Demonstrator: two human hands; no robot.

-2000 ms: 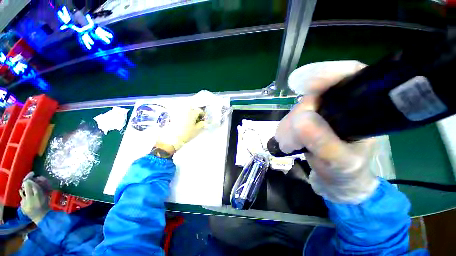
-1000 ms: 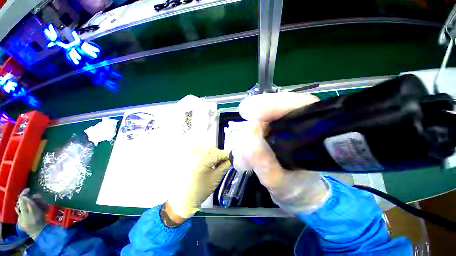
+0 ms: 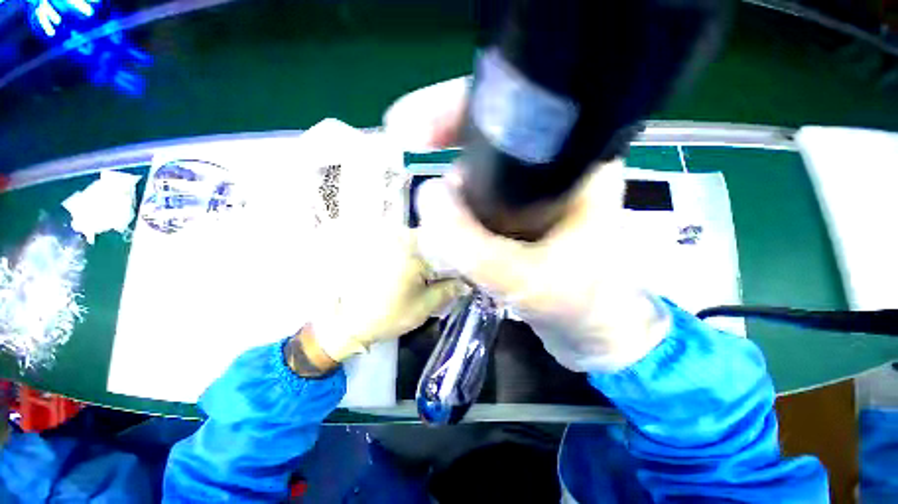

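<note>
My right hand (image 3: 551, 266), in a thin pale glove, is closed around a black electric screwdriver (image 3: 522, 108) with a pale label, held upright and blurred over the fixture. My left hand (image 3: 394, 295), in a cream-yellow glove, has its fingertips together at the upper end of a glossy silvery lamp body section (image 3: 460, 359). Whether they grip the section or a small part there is hidden. The section lies over the black base (image 3: 542, 369), its lower end near the bench edge. The screwdriver tip and the fixture pad are hidden behind my right hand.
A white sheet (image 3: 217, 325) on the left bears a clear silvery shell (image 3: 187, 195) and a small bag of dark grains (image 3: 328, 192). A clear parts pile (image 3: 41, 295) lies far left. A black cable (image 3: 807, 317) crosses the right side. A brown box (image 3: 822, 433) is lower right.
The screwdriver has swung from lying sideways to upright over the fixture. My left hand has come from the small bag to the section's upper end. The view has shifted right.
</note>
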